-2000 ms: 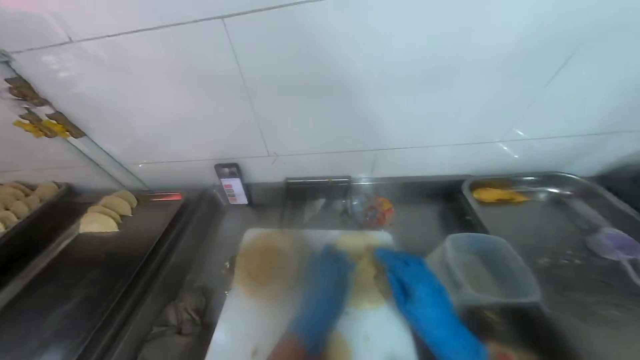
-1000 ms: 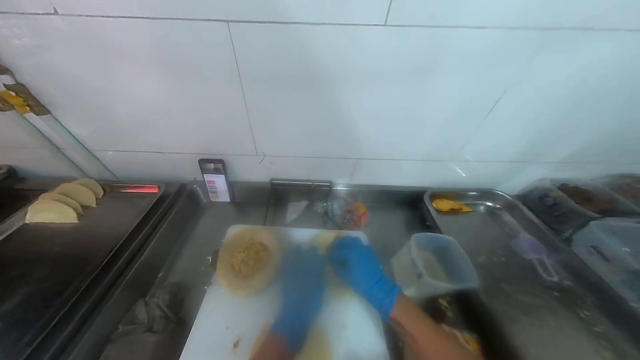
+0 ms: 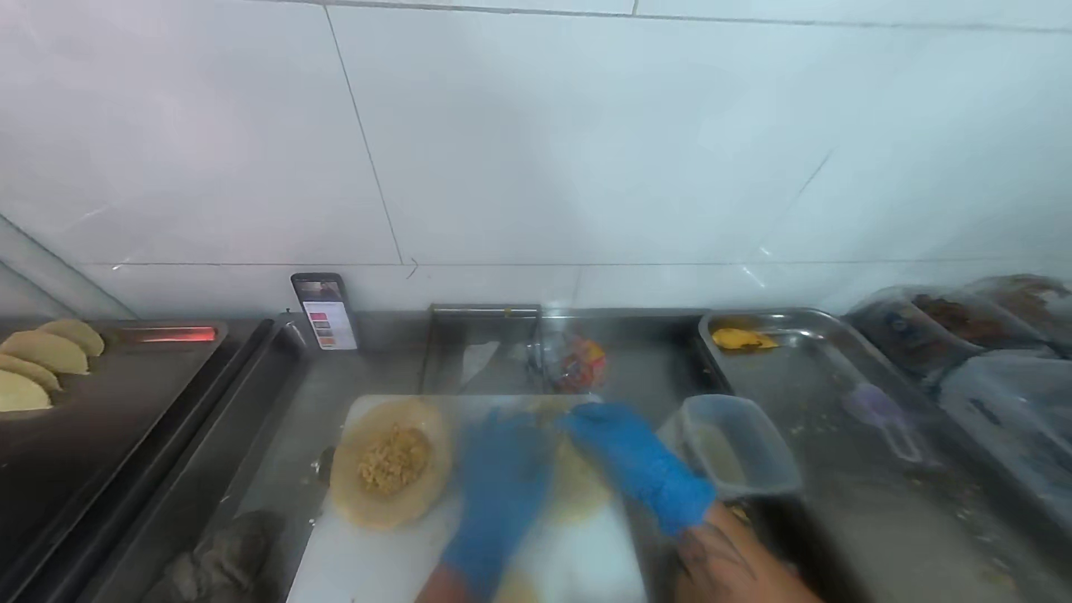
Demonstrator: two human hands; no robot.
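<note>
My left hand (image 3: pixel 502 490), in a blue glove and blurred, is over a white cutting board (image 3: pixel 360 569). My right hand (image 3: pixel 636 461), also blue-gloved, touches the upper edge of a pale dough round (image 3: pixel 578 486) on the board; its fingertips are hard to make out. Whether the left fingers grip that dough cannot be told. Left of my hands lies another dough round (image 3: pixel 356 502) with a crumbly light-brown filling (image 3: pixel 395 459) heaped on it. Part of a further dough piece (image 3: pixel 517 586) shows at the bottom. A clear plastic container (image 3: pixel 741 448) stands right of my right hand.
Folded dough pieces (image 3: pixel 46 350) rest on a dark metal tray (image 3: pixel 109 402) at left. A phone (image 3: pixel 329 314) leans on the tiled wall. A grey cloth (image 3: pixel 226 557) lies left of the board. At right are a metal tray (image 3: pixel 871 519) with a purple scoop (image 3: pixel 879 410) and lidded containers (image 3: pixel 946 327).
The filled round at the left was blurred two seconds ago and now shows plainly. Both hands remain over the board's right part. The view has shifted somewhat.
</note>
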